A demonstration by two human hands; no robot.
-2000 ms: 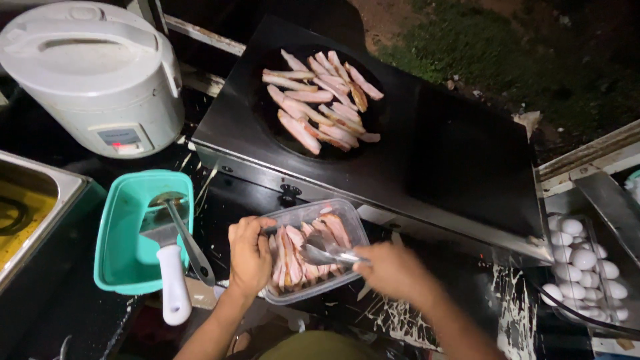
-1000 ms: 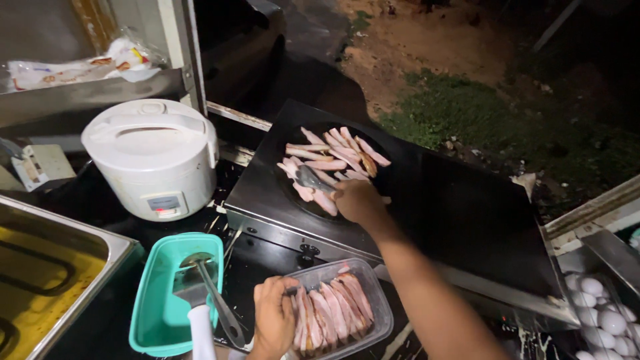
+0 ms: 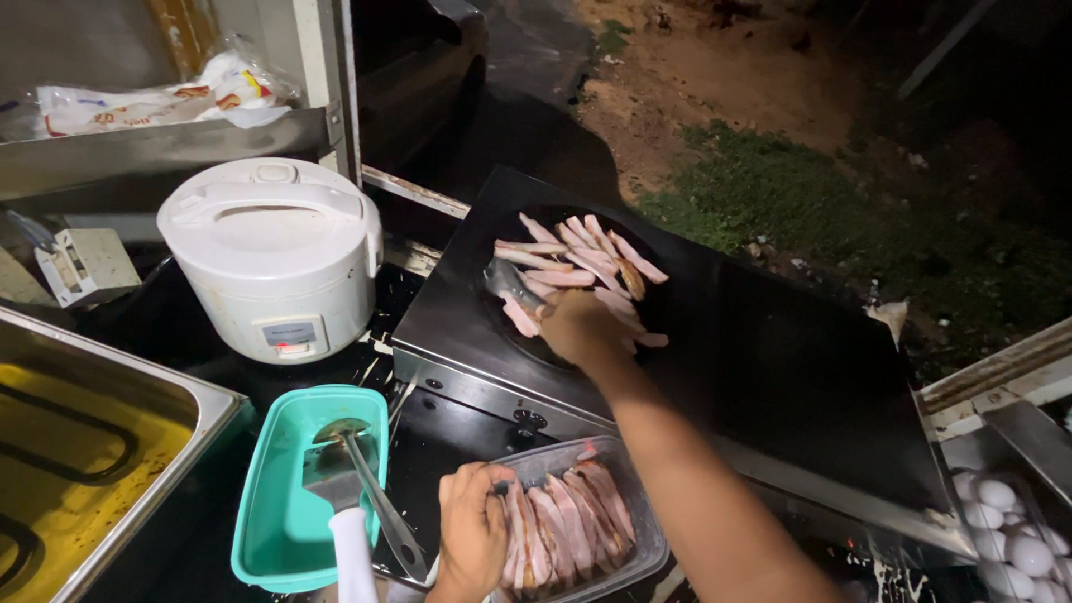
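My left hand (image 3: 471, 523) grips the left rim of a clear plastic container (image 3: 649, 553), in which strips of pink meat (image 3: 569, 528) lie side by side. Over the round black cooking surface (image 3: 586, 219) is my right hand (image 3: 586, 327), closed on a metal utensil, seemingly tongs (image 3: 509, 280), whose handle is mostly covered by the fingers. Around its head lie more meat strips (image 3: 599, 255), spread loosely, a few browned. A turquoise tub (image 3: 251, 511) left of my left hand holds a spatula (image 3: 352, 536) with a white handle and a slotted-handle metal ladle or spoon (image 3: 381, 494).
A white rice cooker (image 3: 272, 251) with a lit red light stands behind the tub. At lower left is a steel fryer (image 3: 209, 419) with yellow oil and a dark heating element. White eggs (image 3: 1009, 536) sit at lower right. Plastic bags (image 3: 167, 105) lie on a shelf at upper left.
My right hand has moved with the utensil from the clear container up to the cooking surface. My left hand stays at the container's rim. The view has shifted left and up.
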